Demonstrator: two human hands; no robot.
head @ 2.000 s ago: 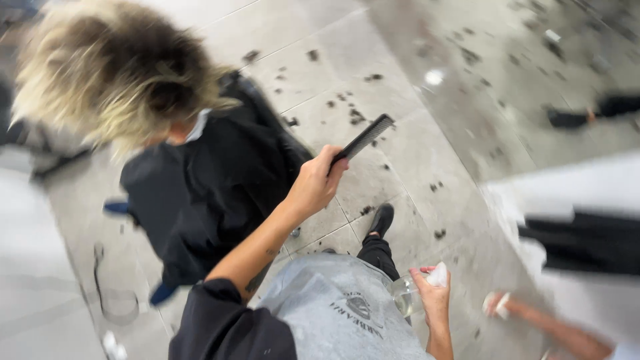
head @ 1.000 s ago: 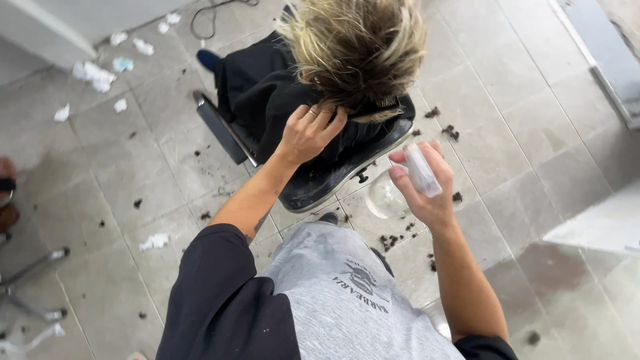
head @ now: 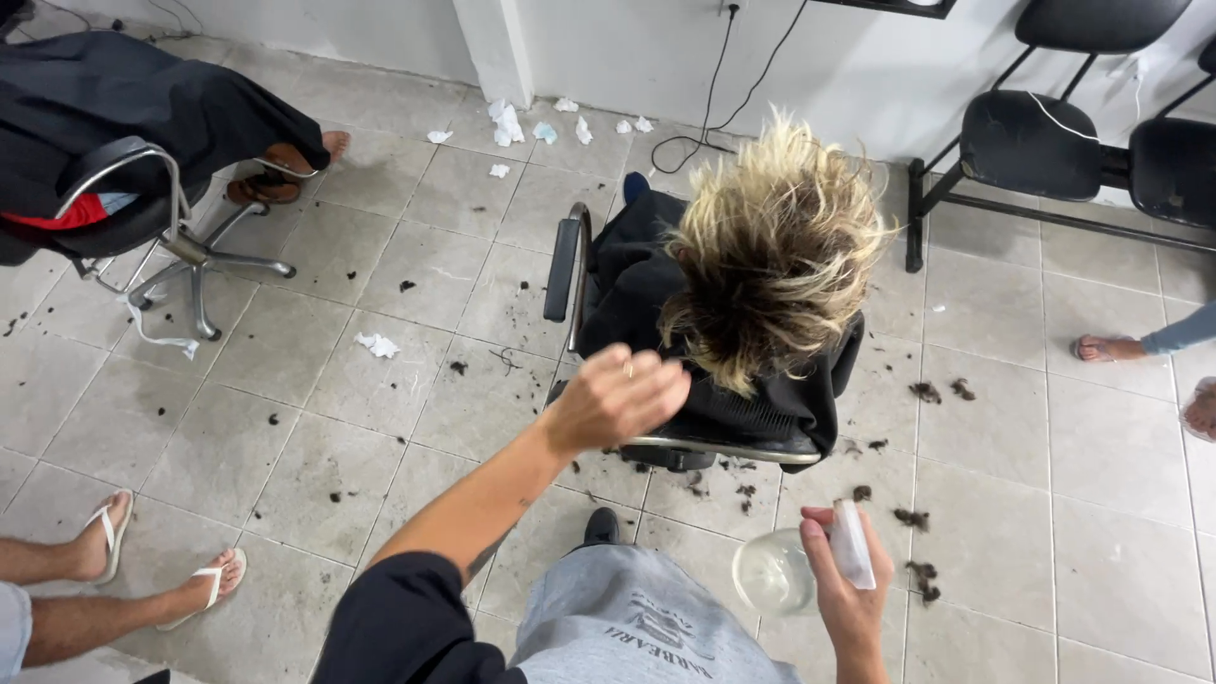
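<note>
My left hand (head: pixel 617 394), with a ring on one finger, is slightly blurred behind the seated person's neck. It is closed on a black comb (head: pixel 752 412), whose teeth show against the black cape (head: pixel 627 304); the grip is partly hidden. Just above the comb is the person's tousled hair (head: pixel 779 256), blond with dark roots. My right hand (head: pixel 850 570), lower right of the chair, grips a clear spray bottle (head: pixel 774 572) by its white spray head (head: pixel 853 546). The bottle holds some liquid.
A barber chair's armrest (head: pixel 562 269) stands left of the caped person. Another caped person sits in a chair (head: pixel 195 249) at the left. Feet in flip-flops (head: pixel 114 537) are lower left. Black seats (head: pixel 1031 142) line the wall. Hair clumps (head: pixel 912 518) and crumpled paper (head: pixel 377 345) litter the tiles.
My left hand, at the hair near the neck one second ago, is now just off it. Two seconds ago it held the comb out away from the head. The view has swung widely.
</note>
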